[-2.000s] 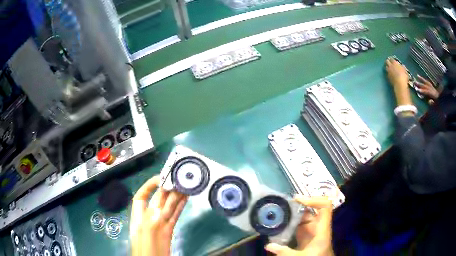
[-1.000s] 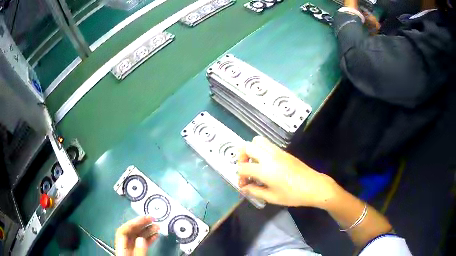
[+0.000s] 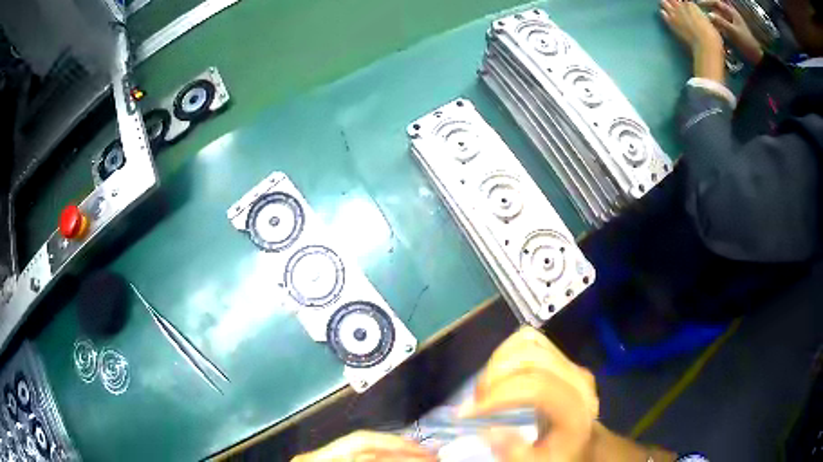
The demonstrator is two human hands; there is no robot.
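Observation:
A three-seat fixture [image 3: 314,271] lies flat on the bench in front of me, its three ringed round seats in a diagonal row; the middle one looks paler. My right hand [image 3: 541,392] is at the bottom, in front of the bench edge, fingers closed on a blurred clear-grey thing [image 3: 483,422]. My left hand [image 3: 370,448] is low at the bottom edge, mostly cut off, near the left end of that thing; its grip is unclear. Slim tweezers [image 3: 180,341] lie left of the fixture.
Silver plates [image 3: 503,200] lie in a short pile, with a taller pile [image 3: 585,88] behind. At left are a machine edge with a red button [image 3: 72,222], another fixture [image 3: 194,99], a dark round pad [image 3: 102,303], clear rings [image 3: 114,370] and a parts tray [image 3: 27,411]. Another person's hands [image 3: 699,27] work top right.
My left hand has left the fixture and my right hand has left the silver plates. Both are now low near my body, with the blurred clear-grey thing between them. The camera view has shifted.

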